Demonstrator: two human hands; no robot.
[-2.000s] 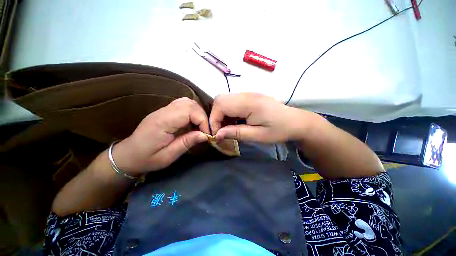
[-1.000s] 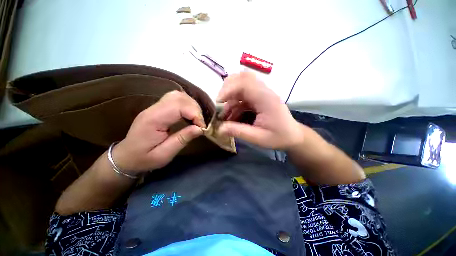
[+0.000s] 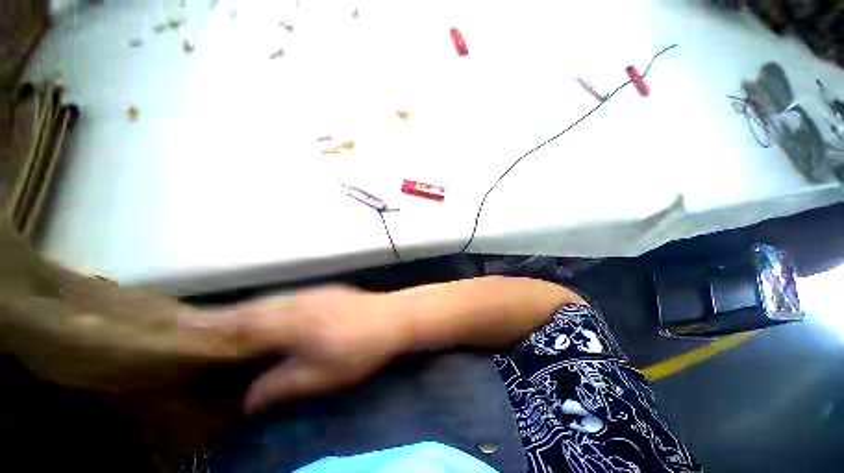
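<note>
The brown bag piece is at the lower left, strongly blurred and cut off by the picture's edge. My right hand reaches across the dark apron to its right end, fingers pointing left; blur hides whether they grip it. My left hand cannot be seen. Pink-silver thread snips lie on the white table, with a dark cord running to the table's front edge. A red block lies just right of the snips.
Tan offcuts are scattered on the table. Further back are a red item, another red item beside a slim tool and cord, and a grey bundle. Folded brown pieces lie far left.
The view has shifted, showing more table. The brown piece has moved left from in front of me, my right hand has moved left with it, and my left hand has gone from sight.
</note>
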